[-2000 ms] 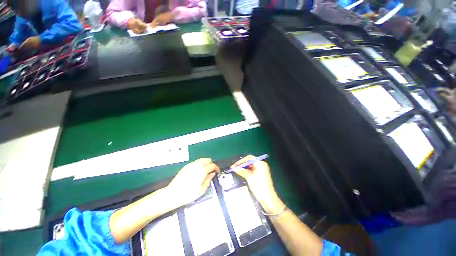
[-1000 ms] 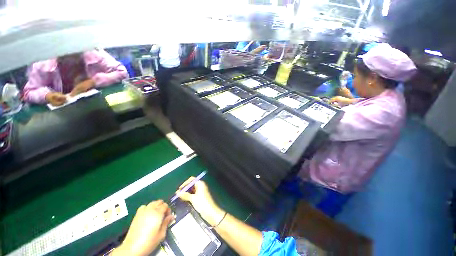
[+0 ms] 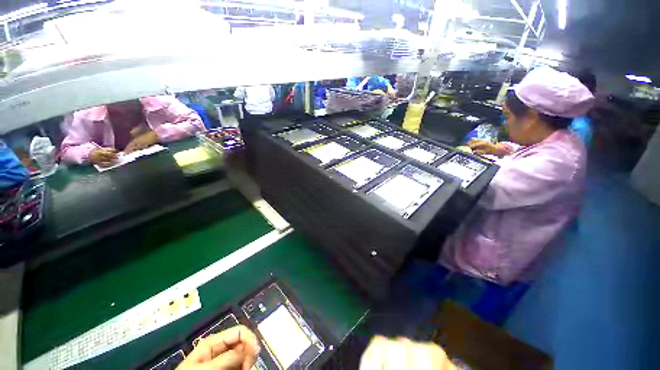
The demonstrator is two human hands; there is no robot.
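Observation:
A phone housing (image 3: 284,334) with a bright outline, white centre and black upper end lies in the foam tray (image 3: 332,348) at the bottom. My left hand (image 3: 223,348) is over the neighbouring housing, fingers curled; whether it holds anything I cannot tell. My right hand (image 3: 407,354) is to the right of the tray, blurred and cut off by the bottom edge; no tool shows in it. A white strip sheet (image 3: 119,331) with small tan marks lies left of my hands.
Stacked black foam trays (image 3: 329,217) with phone housings on top stand at centre right. A person in a pink smock and cap (image 3: 532,195) is right of them. Another person in pink (image 3: 130,130) sits across the bench. A white edge (image 3: 217,266) crosses the green surface. An overhead shelf (image 3: 181,69) spans the top.
My right hand has moved away from the housing to the right and down, and its pen-like tool no longer shows. My left hand has moved lower. The last housing is now uncovered.

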